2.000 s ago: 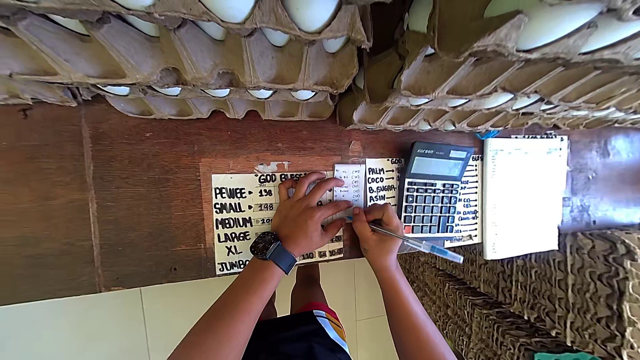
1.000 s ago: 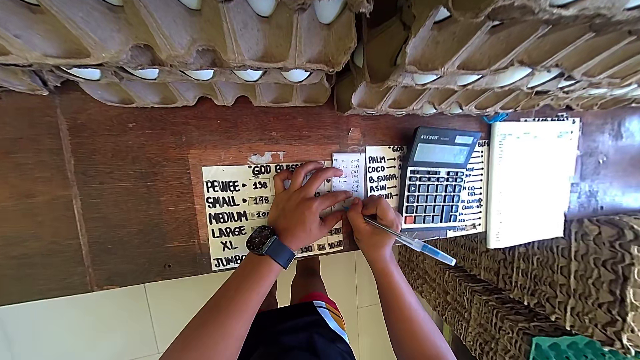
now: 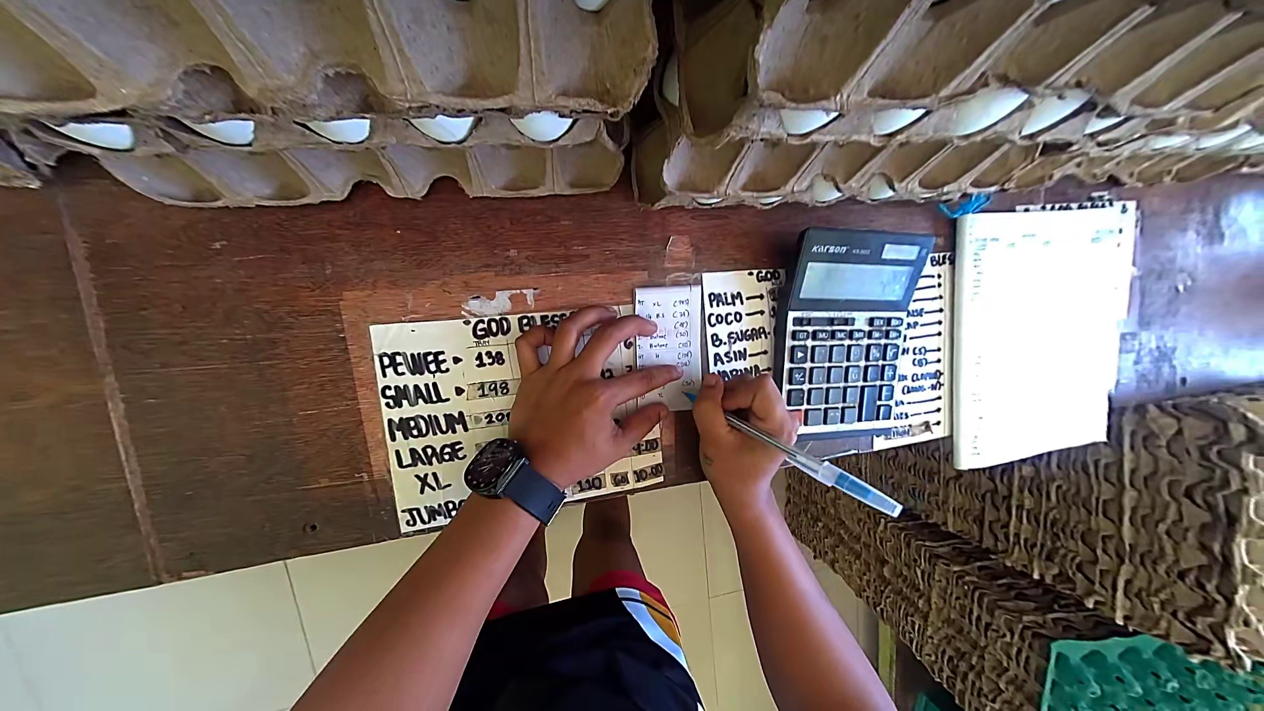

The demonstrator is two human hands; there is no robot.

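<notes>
My left hand (image 3: 583, 405), with a dark watch (image 3: 512, 478) on the wrist, lies spread over a handwritten price sheet (image 3: 425, 444), its fingertips on a narrow slip of paper (image 3: 671, 321) that bears handwriting. In my right hand (image 3: 746, 434) is a ballpoint pen (image 3: 815, 467), its blue tip at the lower right part of the slip. A desk calculator (image 3: 849, 336) rests just right of that hand, over more handwritten sheets (image 3: 736, 336). Further right lies an open notebook (image 3: 1037, 336).
Stacked pulp trays (image 3: 326, 59) holding white eggs line the far side of the wooden table (image 3: 217, 395), with more egg trays (image 3: 948, 99) at the far right. Piled brown trays (image 3: 1165, 513) and a green tray (image 3: 1136, 676) stand beyond the near right edge. A tiled floor shows below.
Both hands stay at the slip, with the pen still in my right hand. The pen tip, hidden in the earlier frames, now shows at the paper. The view has moved a little.
</notes>
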